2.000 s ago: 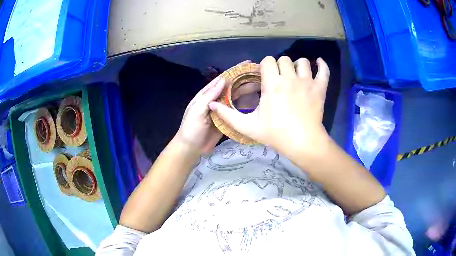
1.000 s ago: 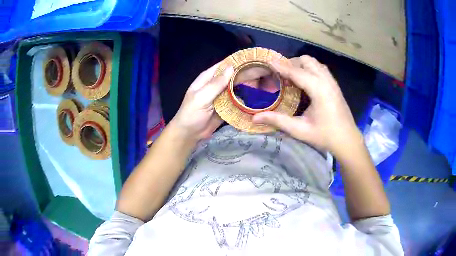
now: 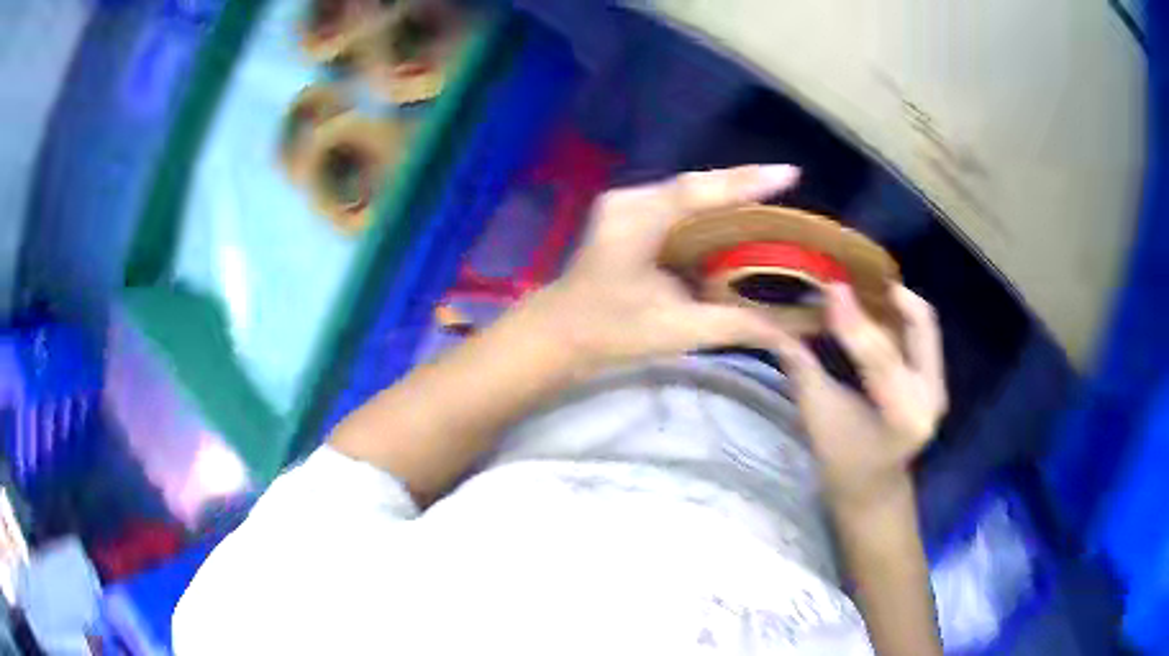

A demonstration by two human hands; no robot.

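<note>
A golden-tan ring disc (image 3: 731, 228) with a red-edged raised collar (image 3: 779, 259) around its centre hole is held above my lap, tilted so the collar faces me. My left hand (image 3: 641, 276) grips its left side, fingers behind and thumb along the near edge. My right hand (image 3: 878, 378) holds its right and near side, with fingertips close to the collar. Both hands are bare and somewhat blurred. Part of the disc's near side is hidden by the fingers.
A green-rimmed tray (image 3: 199, 352) with a pale liner stands at the left, holding several blurred assembled rings (image 3: 346, 173). A beige tabletop (image 3: 1026, 141) is at the upper right. Blue bins (image 3: 1135, 513) stand at the right, one with whitish sheet (image 3: 987, 577).
The view has turned toward the left, so the tray and table appear slanted. The disc has tilted from nearly face-on to a flatter angle. Both hands still hold it, and the right fingers moved nearer the collar.
</note>
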